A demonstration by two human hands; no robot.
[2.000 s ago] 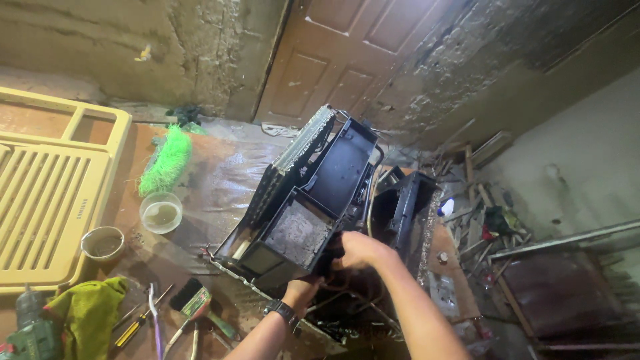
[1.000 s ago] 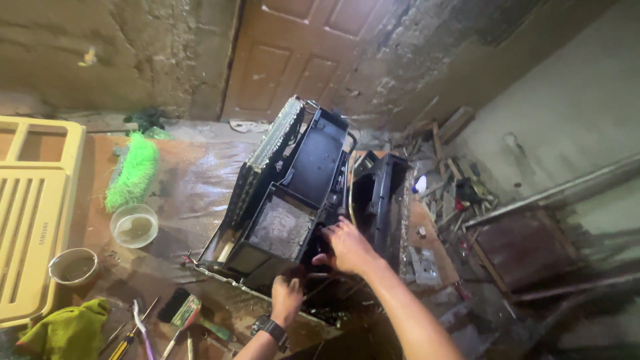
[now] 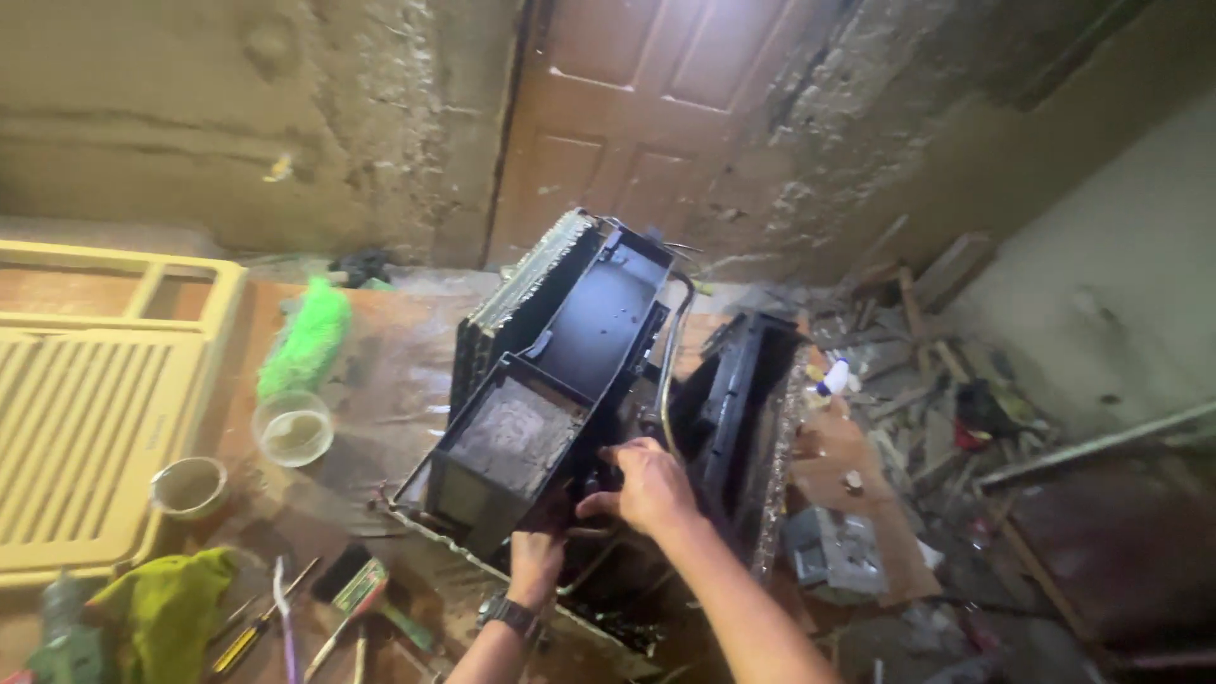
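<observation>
A window-type air conditioner chassis (image 3: 475, 503) lies uncovered on a brown work surface, with a black plastic air housing (image 3: 608, 313), a finned coil (image 3: 532, 271) along its left edge and a bent copper pipe (image 3: 671, 361). My left hand (image 3: 537, 560), with a wristwatch (image 3: 508, 613), is at the housing's lower corner; its fingers are hidden in shadow, so its grip cannot be told. My right hand (image 3: 646, 489) reaches into the dark middle of the unit, below the pipe, thumb and fingers apart around a dark part that is hard to make out.
To the left are a cream plastic grille panel (image 3: 95, 437), a green duster (image 3: 309, 337), two plastic tubs (image 3: 293, 429) (image 3: 188, 486), a yellow-green cloth (image 3: 171, 608), a screwdriver (image 3: 242, 641) and paint brushes (image 3: 366, 589). A grey metal box (image 3: 836, 551) sits right; scrap wood (image 3: 921, 332) lies beyond.
My right hand has shifted from the housing's lower edge into the middle of the unit. My left hand stays near the lower corner. The view has moved somewhat.
</observation>
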